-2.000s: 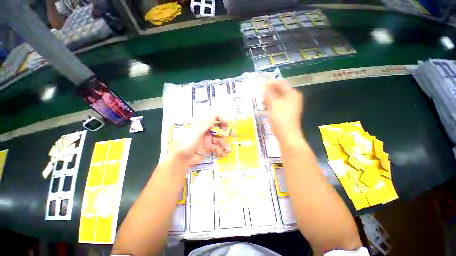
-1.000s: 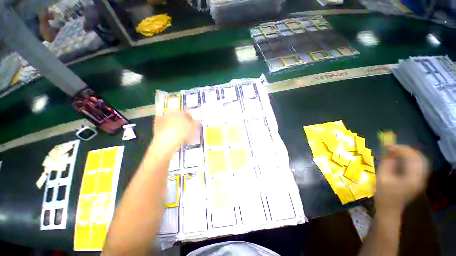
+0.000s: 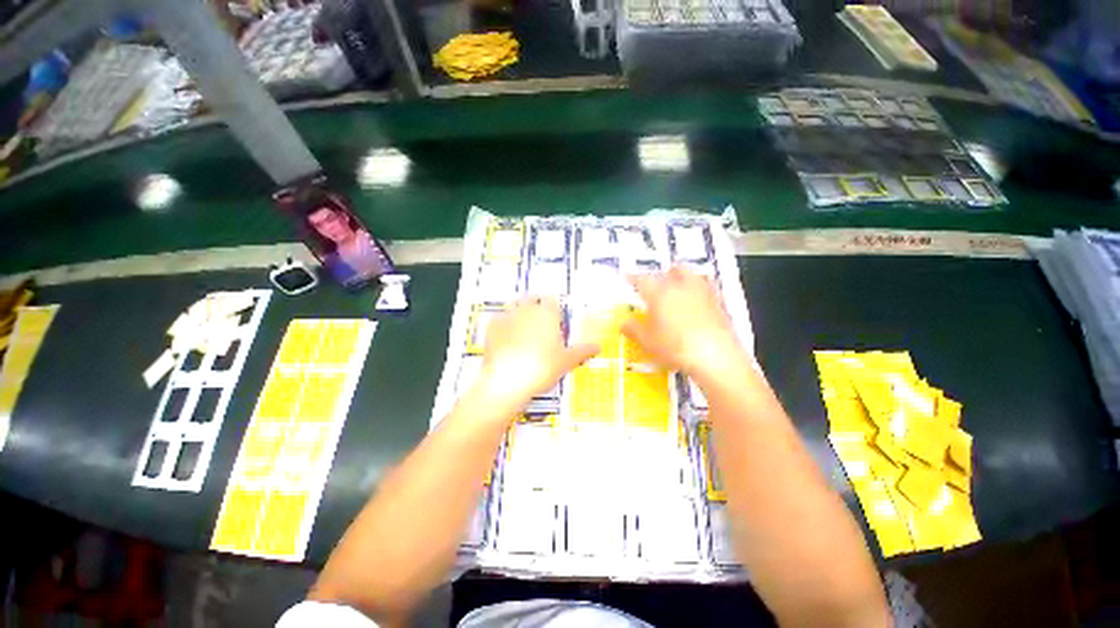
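Note:
A whitish blister tray (image 3: 528, 528) with dark-outlined rectangular pockets lies in front of me. A sticker sheet with yellow rectangles (image 3: 620, 399) lies on its middle. My left hand (image 3: 531, 347) is over the tray's left part, thumb stretched towards the yellow sheet, the other fingers bent downward. My right hand (image 3: 679, 321) is at the sheet's upper right, its thumb and fingertips close to the yellow. Both hands' fingertips are blurred or partly hidden, so I cannot tell whether they hold anything.
Left: a yellow sticker sheet (image 3: 295, 436), a white backing skeleton (image 3: 197, 411) with scraps (image 3: 203, 325), a lit phone (image 3: 338, 239), a small square case (image 3: 294, 277) and a white clip (image 3: 393, 292). Right: loose yellow pieces (image 3: 903, 454) and stacked trays (image 3: 1093, 288). Behind: another tray (image 3: 878, 145) on the belt.
My right hand has come back from beyond the yellow pile to the tray's middle. My left hand has moved from the tray's upper left towards the yellow sheet. The camera view has shifted.

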